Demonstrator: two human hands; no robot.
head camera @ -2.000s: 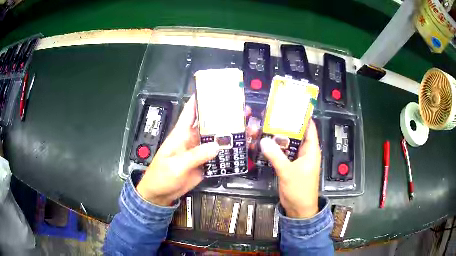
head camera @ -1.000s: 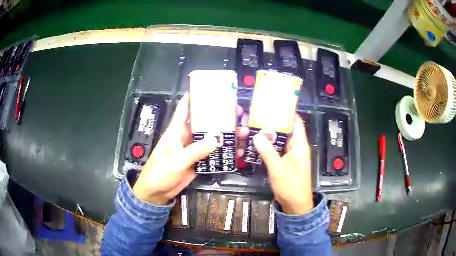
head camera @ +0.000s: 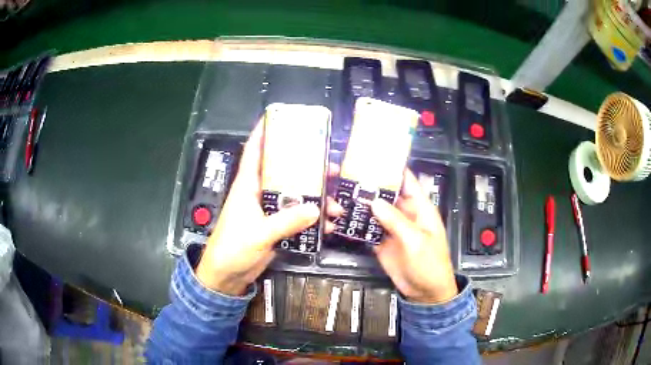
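My left hand point(head camera: 246, 221) holds a keypad phone point(head camera: 295, 153) upright, lit screen up, with the thumb on its upper keys. My right hand point(head camera: 417, 235) holds a second keypad phone point(head camera: 378, 146), tilted a little to the right, with the thumb near its upper keys. Both screens glow white, the second with a small green tab at its upper right corner. Both phones are above the clear blister tray point(head camera: 510, 214). Several phones lie back up in the tray, such as one point(head camera: 485, 207) at the right with a red round spot. The hands hide the tray's middle.
Phone batteries point(head camera: 378, 314) lie in a row at the near edge. A red marker pen point(head camera: 548, 246) and a thin pen point(head camera: 581, 239) lie at right, below a white ring point(head camera: 589, 172) and small fan point(head camera: 622, 137). Another tray of phones point(head camera: 21, 93) is at far left. A green conveyor point(head camera: 178, 21) runs behind.
Both hands and phones have moved slightly left relative to the tray, uncovering a tray phone right of centre. My left thumb has shifted right across the keys. Both hands still hold their phones.
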